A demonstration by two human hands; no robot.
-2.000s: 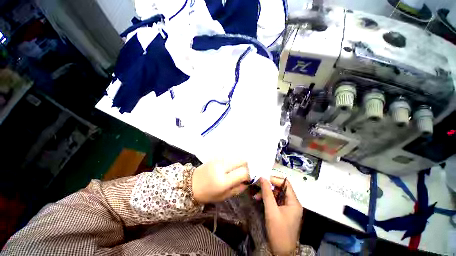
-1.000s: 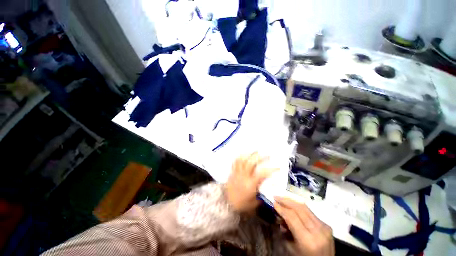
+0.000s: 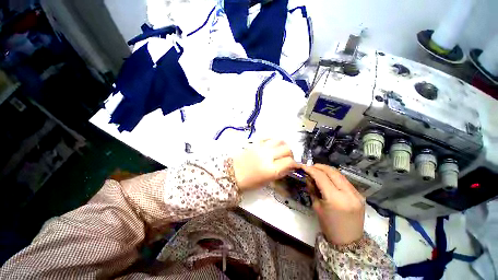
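The white garment panel (image 3: 278, 117) with navy edging lies on the machine table, its near edge at my hands. My left hand (image 3: 265, 164) pinches the panel's edge just in front of the needle area. My right hand (image 3: 338, 202) meets it from the right, fingertips on the same edge; a small dark thing shows under its fingers, too unclear to name. The overlock machine's (image 3: 401, 131) needle area (image 3: 327, 143) is just beyond my fingertips. The fabric between my fingers is mostly hidden.
Navy panels (image 3: 155, 87) lie at the table's left, and more navy fabric (image 3: 254, 30) is at the back. Four tension dials (image 3: 401, 155) line the machine front. Navy strips (image 3: 428, 266) lie at the lower right. White thread cones (image 3: 452, 27) stand behind the machine.
Both hands have moved up from the table's front edge to the needle area with the panel's edge. The left hand, flat on the panel a second ago, now pinches.
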